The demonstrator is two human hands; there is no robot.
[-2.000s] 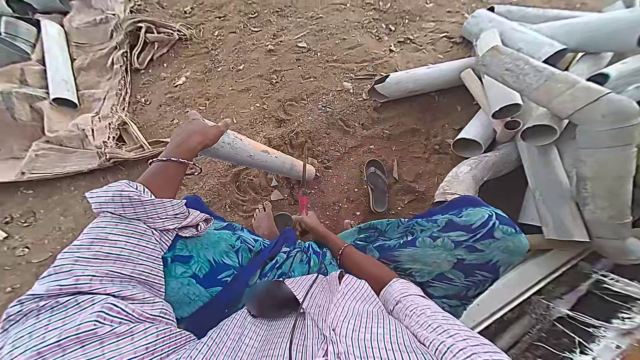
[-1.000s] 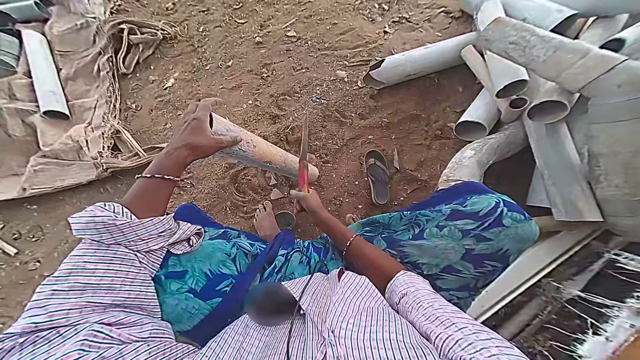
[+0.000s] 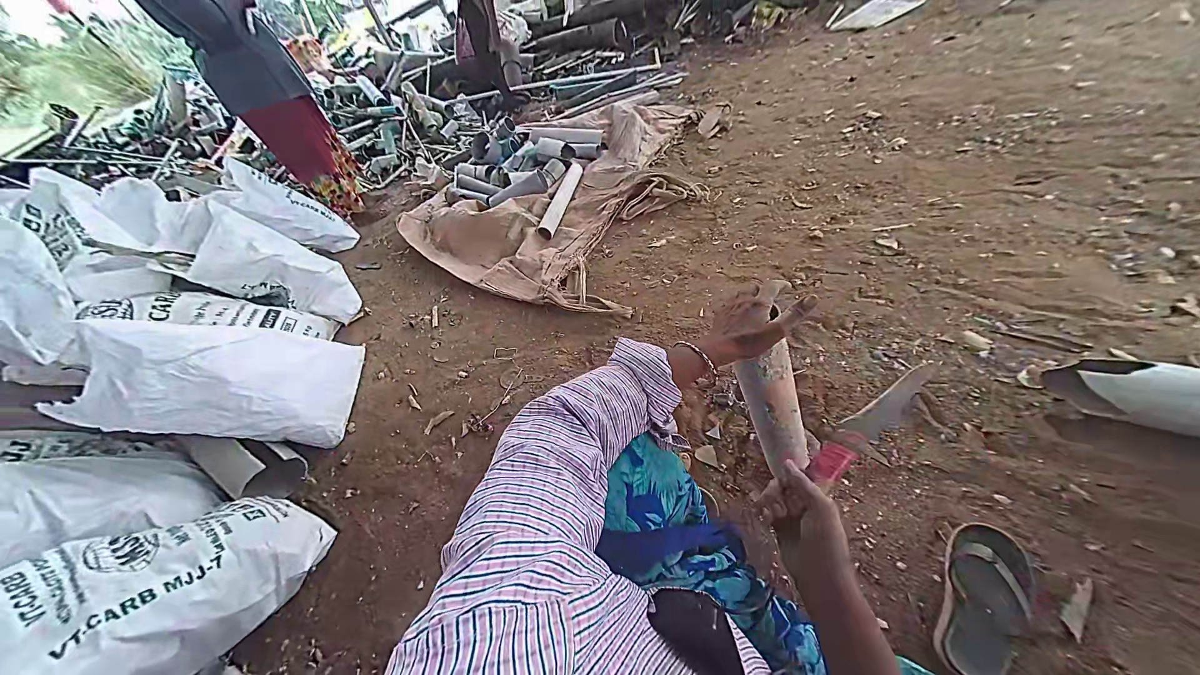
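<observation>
A worn pale plastic pipe (image 3: 773, 408) slants over the ground in front of my knees. My left hand (image 3: 750, 323) rests at its far end with the fingers spread, and the thumb side touches the pipe. My right hand (image 3: 802, 497), by the near end, grips the red handle (image 3: 832, 459) of a knife whose broad metal blade (image 3: 886, 405) points away to the right. The blade lies beside the pipe, apart from it. Part of the near end is hidden by my right hand.
White printed sacks (image 3: 216, 375) lie at left. Short pipe pieces (image 3: 534, 178) rest on a brown sackcloth (image 3: 478, 239), with a large pipe heap (image 3: 403, 112) behind. A person in a red-hemmed garment (image 3: 291, 131) stands there. A sandal (image 3: 984, 600) and broken pipe (image 3: 1139, 394) are at right.
The view has swung far to the left, bringing in the sacks and the people. The knife blade, upright beside the pipe's end before, now slants away from it.
</observation>
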